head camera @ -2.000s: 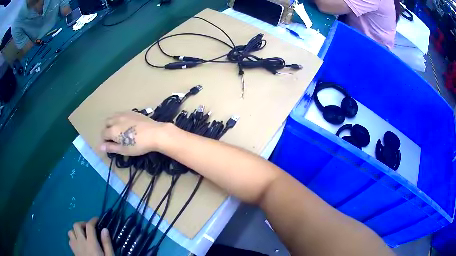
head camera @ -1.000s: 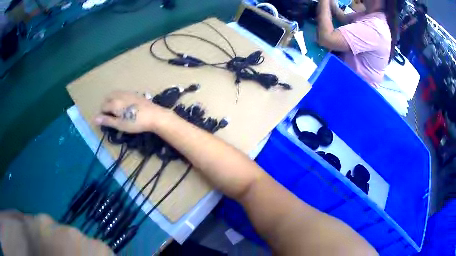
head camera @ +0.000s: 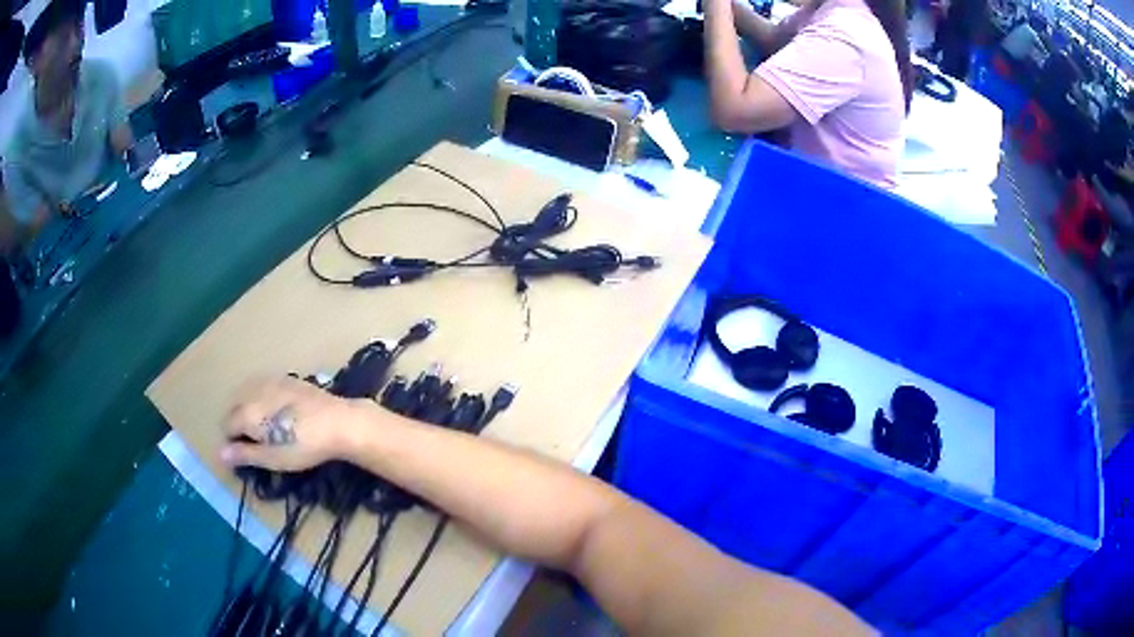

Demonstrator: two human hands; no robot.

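My right hand (head camera: 284, 426) is on the left end of the row of coiled black cable bundles (head camera: 417, 404), its fingers curled over the leftmost one; the grip is partly hidden beneath the hand. The bundles lie on the tan cardboard sheet (head camera: 497, 336), with USB plugs sticking out toward the far side. Black cords (head camera: 361, 572) run from them over the near cardboard edge and out at the bottom of the picture. My left hand is out of the picture. A separate looped black cable (head camera: 398, 271) lies on the far part of the cardboard.
A deep blue tote (head camera: 796, 498) stands right of the cardboard, with black headphones (head camera: 759, 361) in it. A dark phone-like rectangle in a tan frame (head camera: 560, 131) stands beyond the cardboard. A person in a pink top (head camera: 846, 87) is behind it; another person (head camera: 56, 125) is at far left.
My left hand, at the in-line controllers before, has left the picture. The view has shifted, so the controllers have dropped out at the bottom. My right hand stays on the bundles.
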